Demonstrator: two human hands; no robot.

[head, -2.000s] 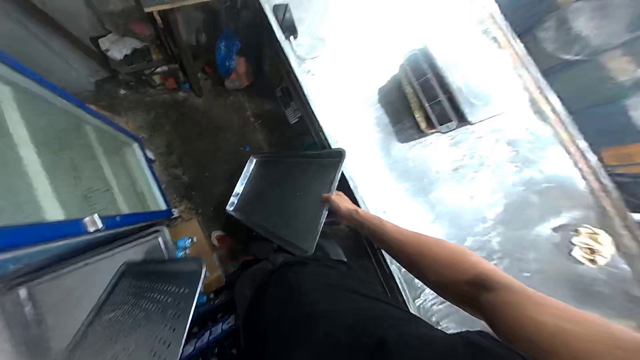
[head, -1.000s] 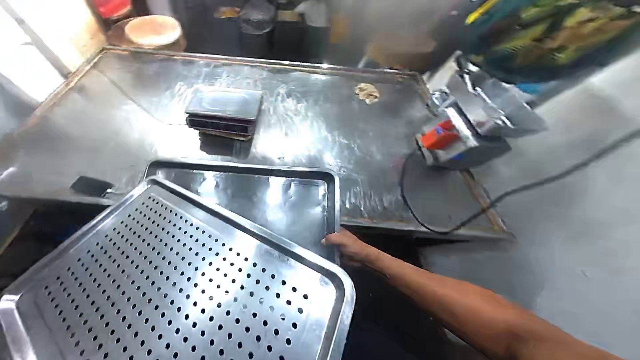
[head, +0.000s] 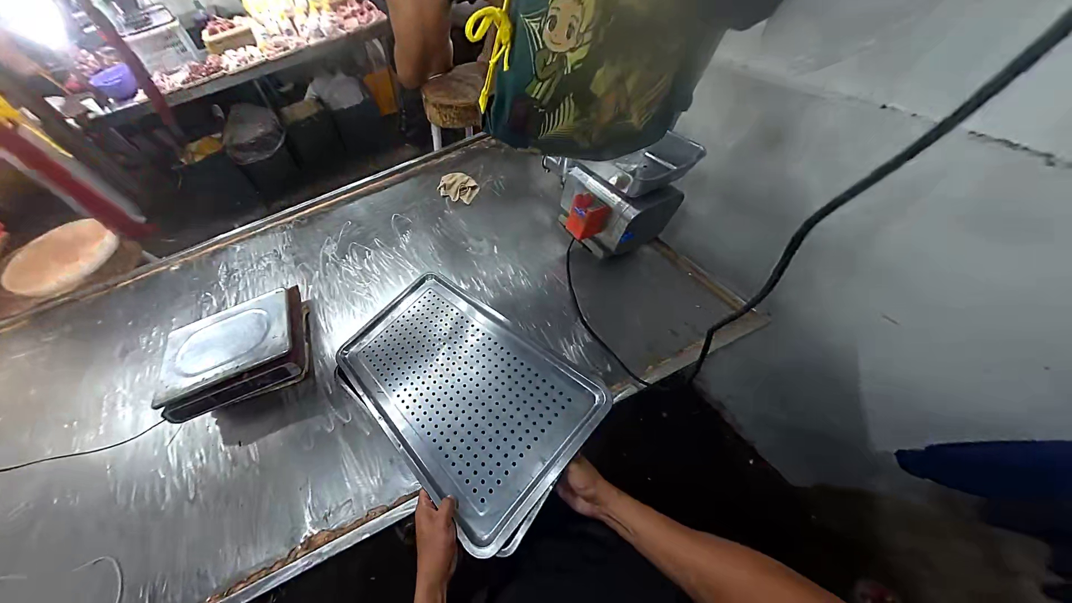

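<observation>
A perforated metal tray (head: pixel 469 402) lies on top of a second metal tray (head: pixel 526 526), of which only an edge shows beneath. Both reach over the front edge of the metal-topped table (head: pixel 352 444). My left hand (head: pixel 437 536) grips the near left rim, thumb on top and fingers under it. At the near right side my right hand (head: pixel 584 490) holds the trays from below, its fingers partly hidden.
A weighing scale (head: pixel 226 343) with a cord stands left of the trays. Behind them are a crumpled cloth (head: pixel 458 188) and a metal machine (head: pixel 624 205) with a black cable (head: pixel 804 226). A person (head: pixel 603 75) stands at the far edge. A grey wall (head: pixel 913 276) is on the right.
The perforated tray has come to lie over the other tray, and both are turned over the table edge. My left hand now shows on the rim. The view has swung strongly toward the table.
</observation>
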